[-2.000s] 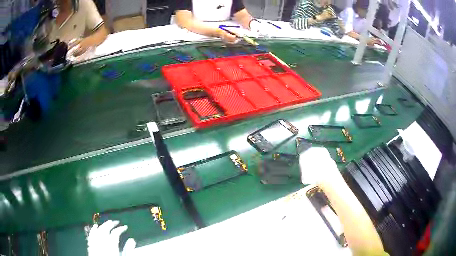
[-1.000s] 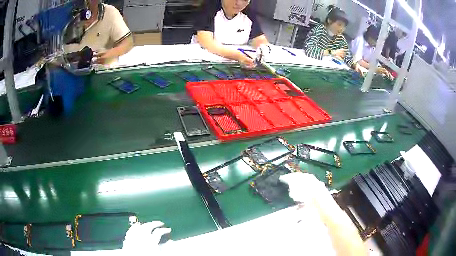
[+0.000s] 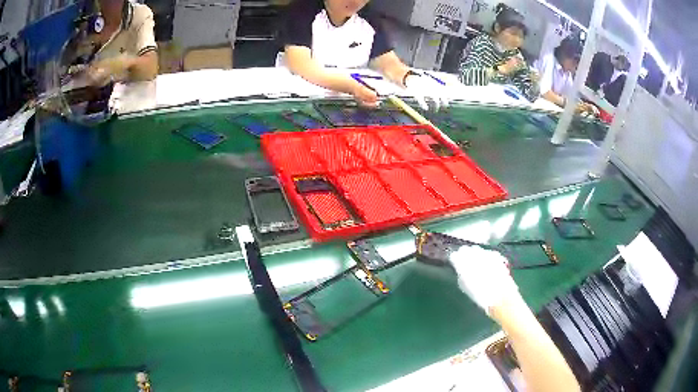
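My right hand [image 3: 484,277], in a white glove, holds dark phone mid-frames [image 3: 438,247] by their near right side, over the green belt close to the red tray. How many it holds cannot be told. One mid-frame [image 3: 304,318] with gold-orange ends lies to the left, its far end by another mid-frame [image 3: 367,254] that runs partly towards the held ones. Another mid-frame [image 3: 530,254] lies just right of the hand, and one more [image 3: 572,227] farther right. My left hand is not in view.
A black divider strip [image 3: 268,298] crosses the belt. A red compartment tray [image 3: 383,180] lies beyond the rail, beside a grey frame [image 3: 272,205]. A slotted black tray [image 3: 605,321] stands right. Mid-frames [image 3: 103,375] show at bottom left. People sit opposite.
My right hand has moved away from my body with the dark mid-frames, towards the red tray. My left hand has gone out of the picture at the bottom. The view has shifted.
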